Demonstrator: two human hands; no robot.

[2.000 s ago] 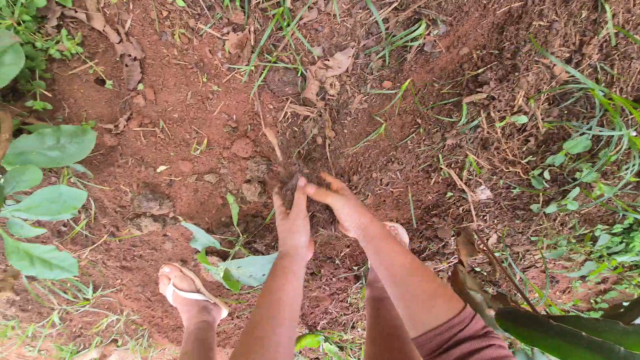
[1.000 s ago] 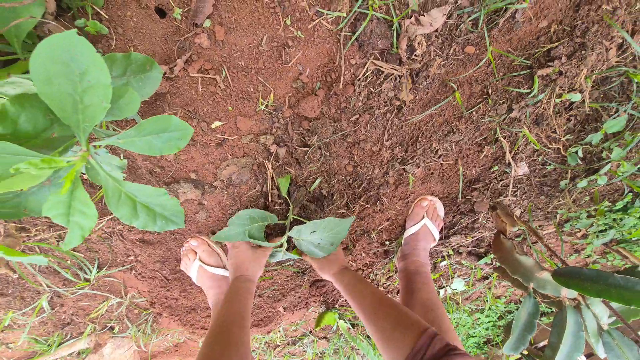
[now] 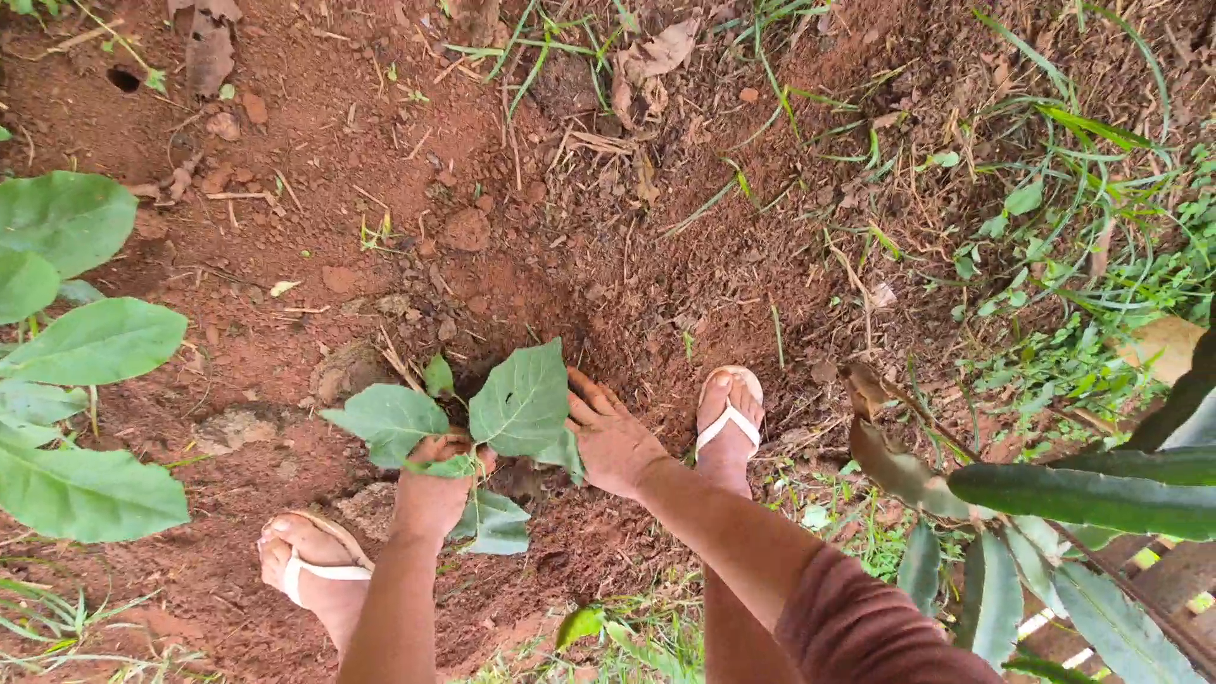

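A young plant with broad green leaves (image 3: 520, 399) stands in a hollow of reddish soil between my feet. My left hand (image 3: 435, 489) is at its stem, under the leaves, with the fingers partly hidden by them; the hand appears to hold the stem. Just right of the plant, my right hand (image 3: 613, 435) lies palm down with fingers spread, its fingertips at the soil beside the leaves. The base of the stem and its roots are hidden.
My feet in white-strapped sandals (image 3: 730, 426) stand on either side. A leafy plant (image 3: 90, 347) is at the left edge, and thick-stemmed cactus-like growth (image 3: 1073, 494) at the lower right. Dry leaves (image 3: 651, 71) and grass tufts lie at the top.
Two seconds ago my hands were together over dark soil, above the young plant. Now they are apart at the plant, the right one having moved up beside it with fingers spread.
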